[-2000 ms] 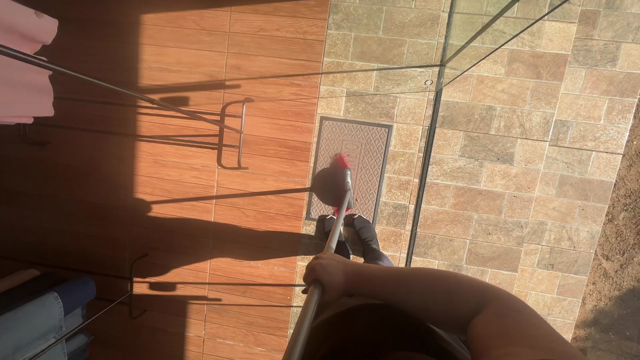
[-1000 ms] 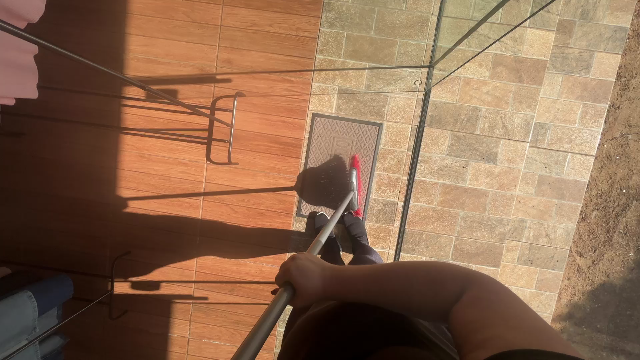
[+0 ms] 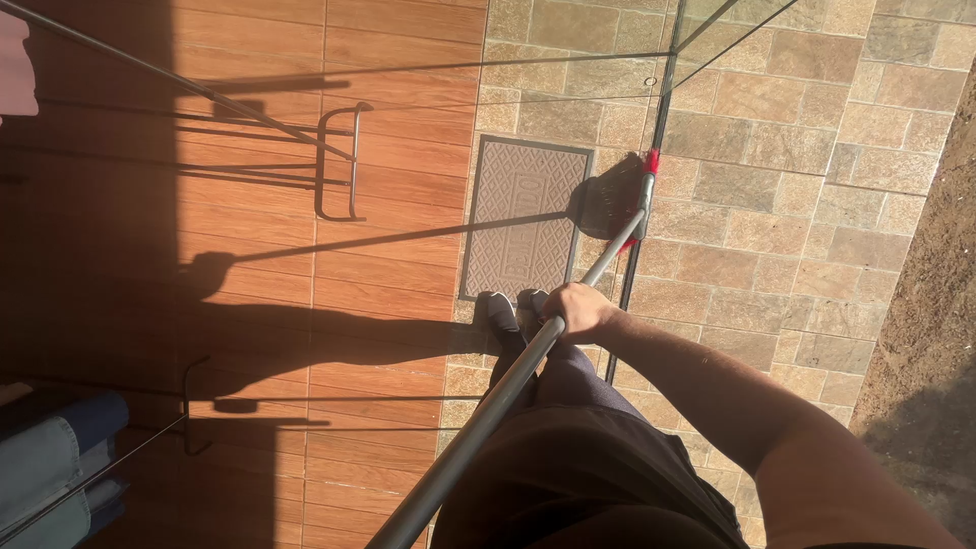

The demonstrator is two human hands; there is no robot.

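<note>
My right hand (image 3: pixel 581 311) is closed around the long grey pole of a broom (image 3: pixel 473 435), partway along it. The pole slants from the bottom edge up to the broom head (image 3: pixel 646 200), which is grey with red bristles and lies over the dark metal floor track (image 3: pixel 662 114). Left of the head is a grey doormat (image 3: pixel 526 221) with a diamond pattern and raised writing. My feet stand just below the mat's lower edge. The pole's near end is out of view, and so is my left hand.
A glass panel (image 3: pixel 705 38) rises from the track. A metal drying rack (image 3: pixel 355 160) stands at left, with pink cloth (image 3: pixel 15 69) and blue and grey clothes (image 3: pixel 46 457) beside it. Stone-look tiles meet bare soil (image 3: pixel 926 282) at right.
The broom head has moved right, from over the doormat to the floor track. My right hand has stayed closed on the pole throughout.
</note>
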